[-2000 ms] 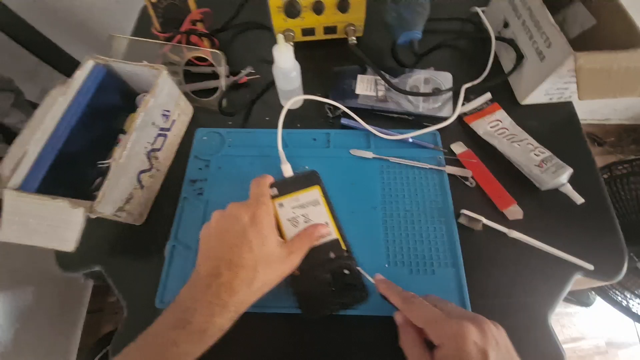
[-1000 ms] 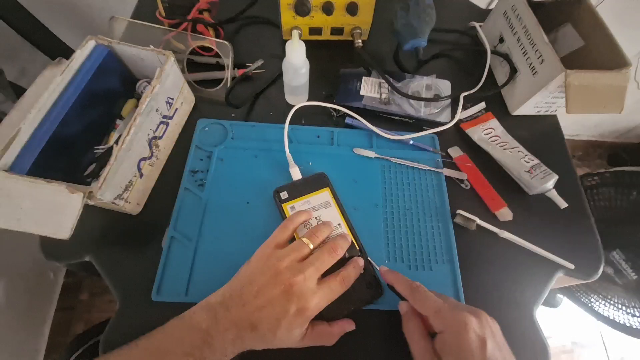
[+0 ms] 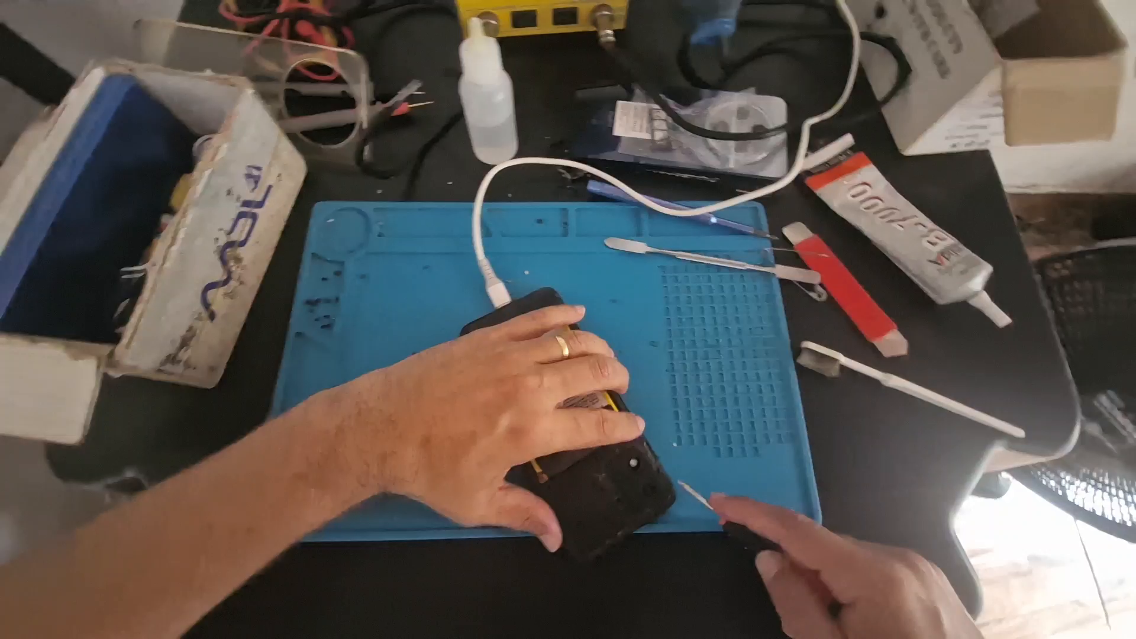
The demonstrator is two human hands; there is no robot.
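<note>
An opened smartphone (image 3: 612,501) lies tilted over the lower part of a blue silicone work mat (image 3: 408,293), with the plug of a white cable (image 3: 497,291) at its top end. My left hand (image 3: 497,408), a ring on one finger, lies across the phone and grips its sides, covering most of the battery. Between the fingers and thumb of my right hand (image 3: 825,559) is a dark-handled tool with a thin pale tip (image 3: 696,494). That tip points at the phone's lower right edge, a little apart from it.
A metal spatula (image 3: 710,261) and blue tool (image 3: 683,210) cross the mat's upper right. Right of it lie a red-handled tool (image 3: 848,293), glue tube (image 3: 905,231) and toothbrush (image 3: 914,387). A dropper bottle (image 3: 489,98) stands behind; a worn box (image 3: 213,257) is left.
My left hand has moved up the phone and now covers more of the battery. The tool tip, earlier at the phone's edge, is now apart from it.
</note>
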